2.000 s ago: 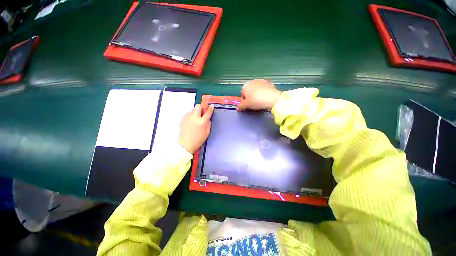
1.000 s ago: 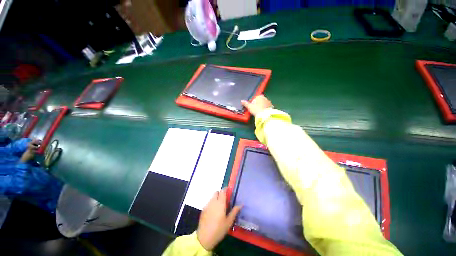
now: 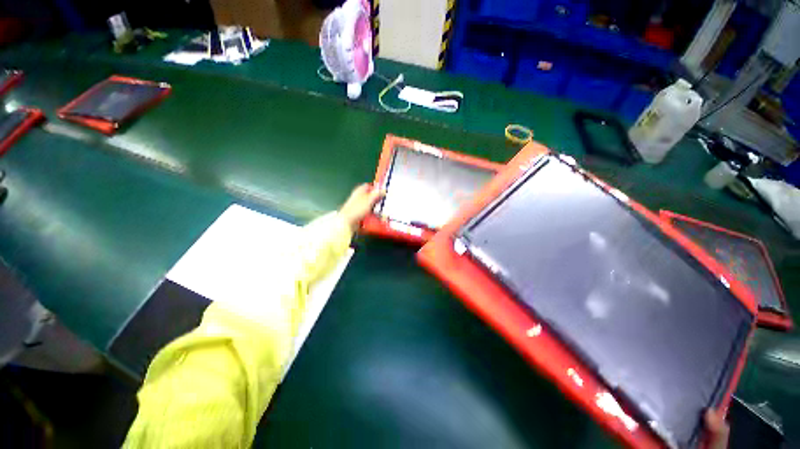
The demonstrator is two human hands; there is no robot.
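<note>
A red tray (image 3: pixel 478 302) with a grey laptop lid (image 3: pixel 605 289) is raised and tilted at the right, close to the camera; pale marks show mid-lid. My right hand (image 3: pixel 717 431) holds its lower right corner; only some fingers show, the rest is hidden or cut off. A second red tray (image 3: pixel 399 230) with a shiny lid (image 3: pixel 430 191) lies beyond it on the green belt, partly covered by the raised tray. My left hand (image 3: pixel 358 207) grips its left edge. Two strip sheets, white (image 3: pixel 237 254) and black (image 3: pixel 162 326), lie at the left, partly under my left sleeve.
Other red trays with lids lie on the belt at the far left (image 3: pixel 114 103) and right (image 3: pixel 737 263). On the far side are a pink-white fan (image 3: pixel 348 44), a white strap (image 3: pixel 430 98), a yellow tape roll (image 3: pixel 518 134), a black frame (image 3: pixel 603 136) and a white bottle (image 3: pixel 668 118).
The marked lid's tray, touched by my right hand on the belt, is now lifted at the right. The tray in front of me now appears on the belt under my left hand. The view has shifted.
</note>
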